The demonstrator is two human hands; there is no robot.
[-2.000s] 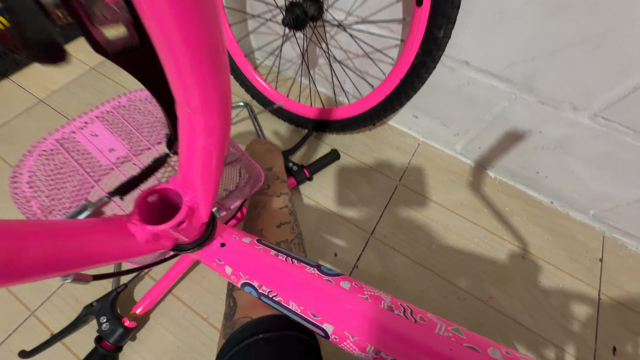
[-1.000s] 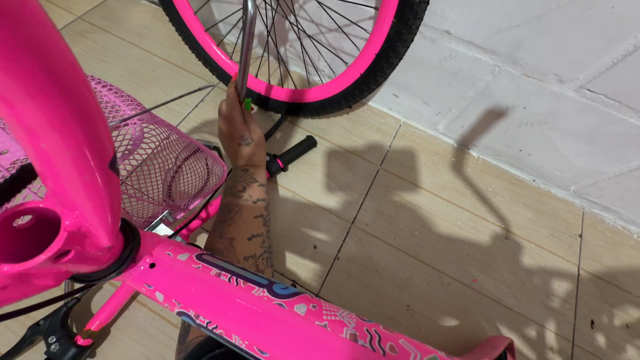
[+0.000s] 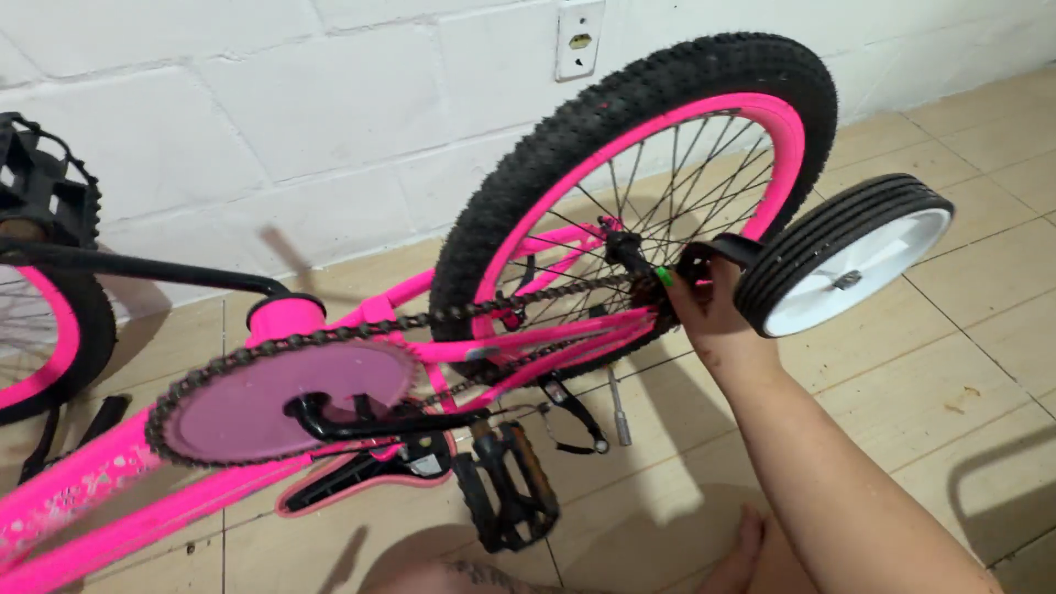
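A pink bicycle lies upside down, with its rear wheel (image 3: 775, 140) at centre right and its chain (image 3: 462, 313) running from the large chainring (image 3: 289, 404) to the rear hub (image 3: 627, 252). My right hand (image 3: 714, 309) reaches in from the lower right, its fingers closed around the black bracket (image 3: 726, 247) of a training wheel (image 3: 850, 256) beside the hub. The thumb, with a green nail, rests near the axle; the other fingertips are partly hidden. My left hand is not in view.
A pedal (image 3: 507, 487) juts out at lower centre, and another pedal (image 3: 45, 181) stands at upper left. The saddle (image 3: 371, 474) is under the frame. A metal socket tool (image 3: 619, 408) is on the tiled floor near the wheel. The white block wall (image 3: 330, 124) runs behind, with a power outlet (image 3: 580, 41).
The view has swung from the front of the bicycle to its rear wheel. The tattooed arm, whose hand was on a silver metal rod, is out of view; my right hand is now at the rear hub.
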